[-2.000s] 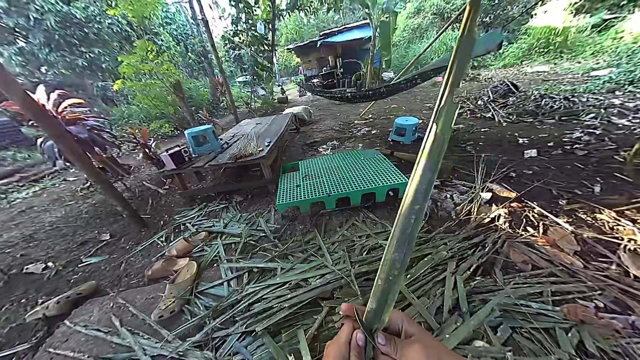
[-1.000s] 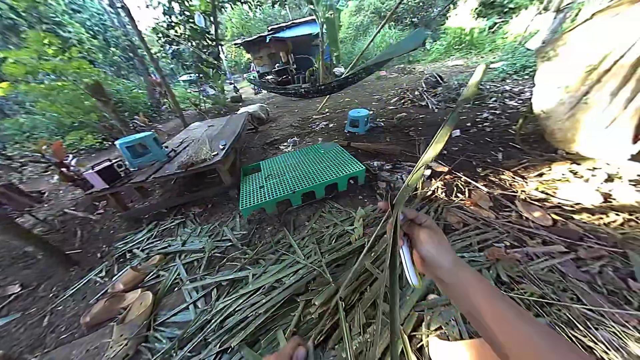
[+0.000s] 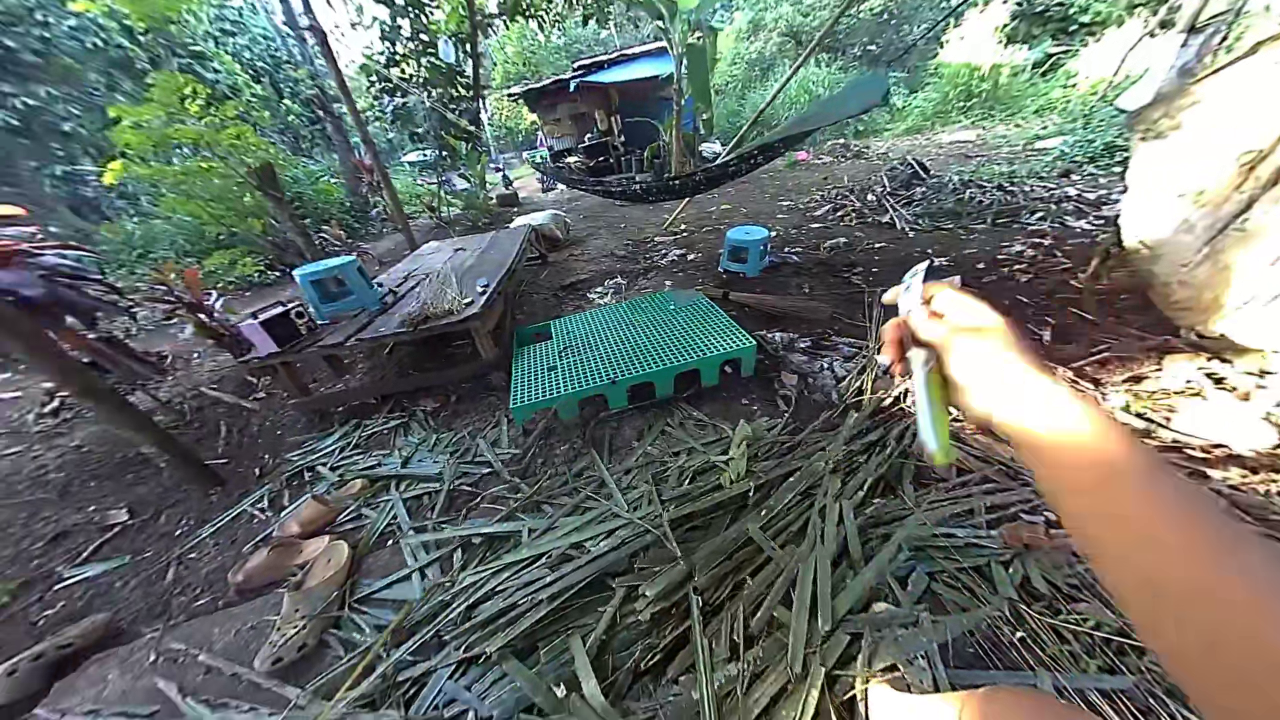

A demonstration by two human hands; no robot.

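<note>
My right hand (image 3: pixel 945 335) is stretched out at the right, above the leaf pile, closed around a small knife (image 3: pixel 930 405) with a light green and white handle; its short blade points up past the fingers. Thin leaf ribs (image 3: pixel 875 360) hang close beside the fingers; whether they are held I cannot tell. A broad pile of cut green leaf strips (image 3: pixel 720 540) covers the ground in front of me. Of my left side only a patch of skin shows at the bottom edge, and the left hand itself cannot be made out.
A green plastic slatted pallet (image 3: pixel 630 350) lies beyond the pile, beside a low wooden table (image 3: pixel 440 280) with a blue stool (image 3: pixel 335 288) at its end. Another blue stool (image 3: pixel 745 250) stands behind. Clogs (image 3: pixel 305 600) lie at left; a hammock (image 3: pixel 690 185) hangs behind; a pale boulder (image 3: pixel 1205 200) is right.
The long green leaf strip held upright before me is no longer seen there. My right hand has moved up and outward to the right with the knife. My left hand has gone from the bottom middle.
</note>
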